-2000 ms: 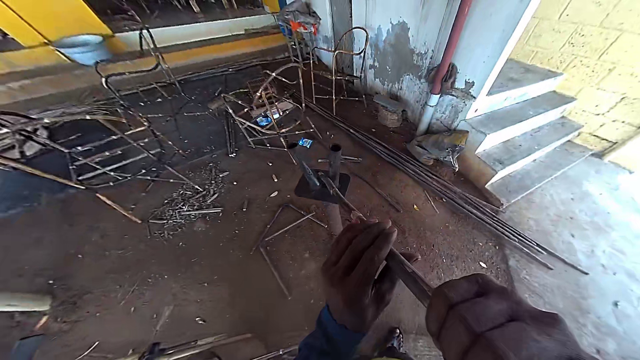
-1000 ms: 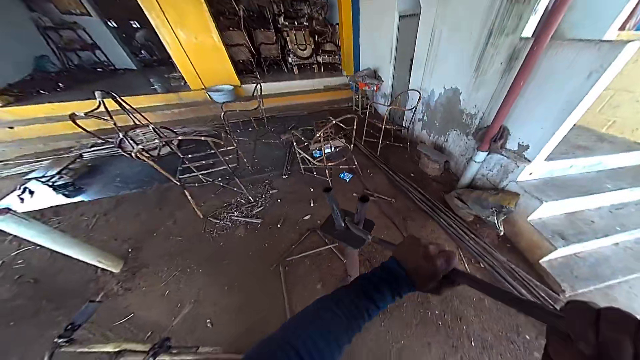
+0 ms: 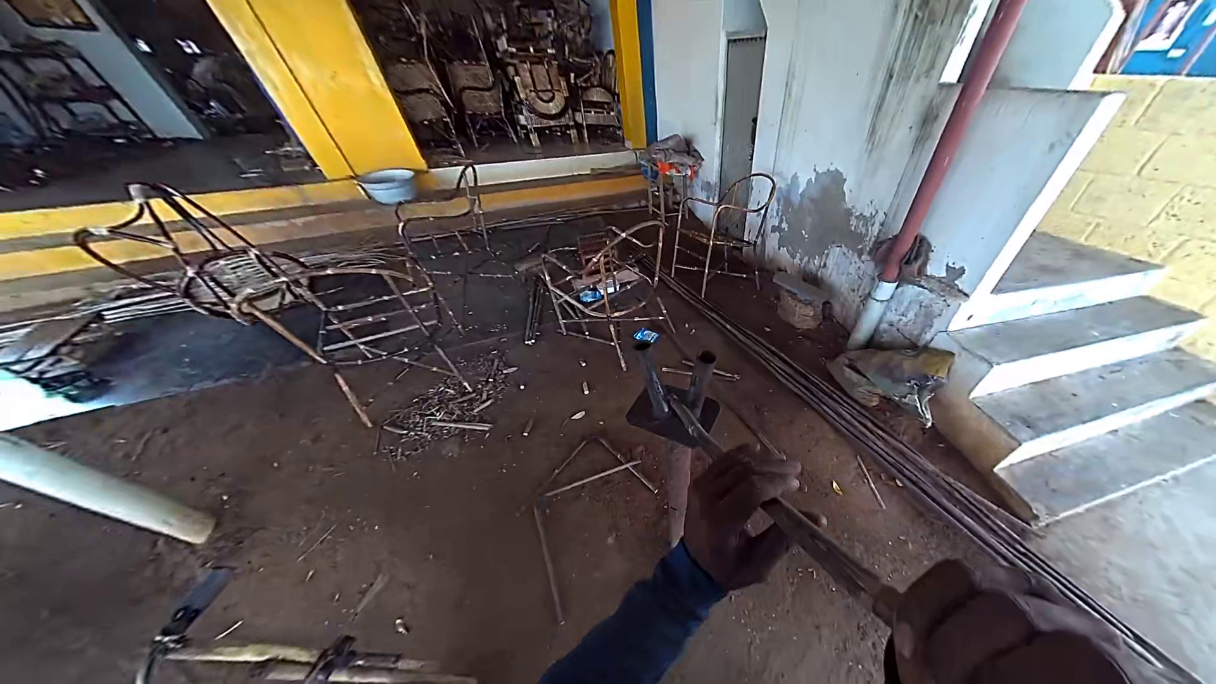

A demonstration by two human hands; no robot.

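Observation:
My left hand (image 3: 736, 513), below a dark blue sleeve, grips a long brown cane pole (image 3: 826, 556) along its length. At the lower right my right hand (image 3: 997, 622) is closed around the pole nearer to me. The pole's far end reaches between two upright metal tubes on a dark plate, a bending stand (image 3: 673, 413) on a post. Whether the pole touches both tubes I cannot tell. Bent cane pieces (image 3: 544, 494) lie on the dirt floor left of the post.
Unfinished cane chair frames (image 3: 608, 285) stand beyond the stand, with others (image 3: 247, 275) at left. Long poles (image 3: 836, 418) run along the floor to the right, by a sack (image 3: 893, 375) and concrete steps (image 3: 1092, 351). A pale post (image 3: 104, 484) and a pile of scraps (image 3: 451, 404) are at left.
The view has swung up and across since two seconds ago. My left hand is nearer the stand than one second ago, still holding the pole; my right hand stays on it.

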